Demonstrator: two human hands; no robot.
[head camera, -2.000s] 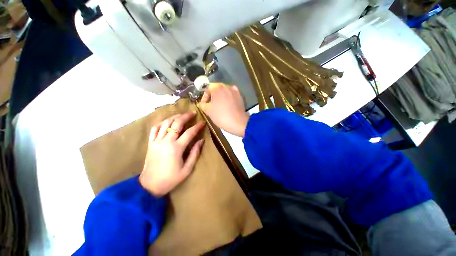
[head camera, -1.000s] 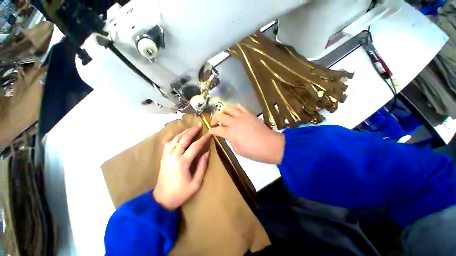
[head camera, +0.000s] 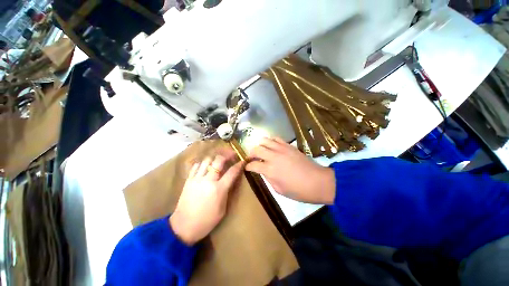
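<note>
A tan-brown fabric panel (head camera: 245, 234) lies on the white table, its top end at the lit presser foot and needle area (head camera: 225, 132). A zipper (head camera: 239, 151) with a gold teeth line runs down from the presser foot along the panel's right edge. My left hand (head camera: 203, 195), with a ring, lies on the panel, thumb and fingertips at the zipper. My right hand (head camera: 290, 170) is right of the zipper, its thumb and fingers pinching the zipper edge just below the presser foot. The fingertips of both hands nearly meet there.
The white sewing machine (head camera: 268, 33) spans the top. A zipper bundle (head camera: 335, 106) fans out right of the needle. A slim red-and-black tool (head camera: 427, 84) lies at the right table edge. A panel stack (head camera: 42, 229) is at left; a grey-beige cloth pile (head camera: 491, 106) is at far right.
My right hand has moved from beside the presser foot down along the zipper, and its fingers now meet the zipper edge. My left hand has shifted slightly lower on the panel. The camera view has shifted.
</note>
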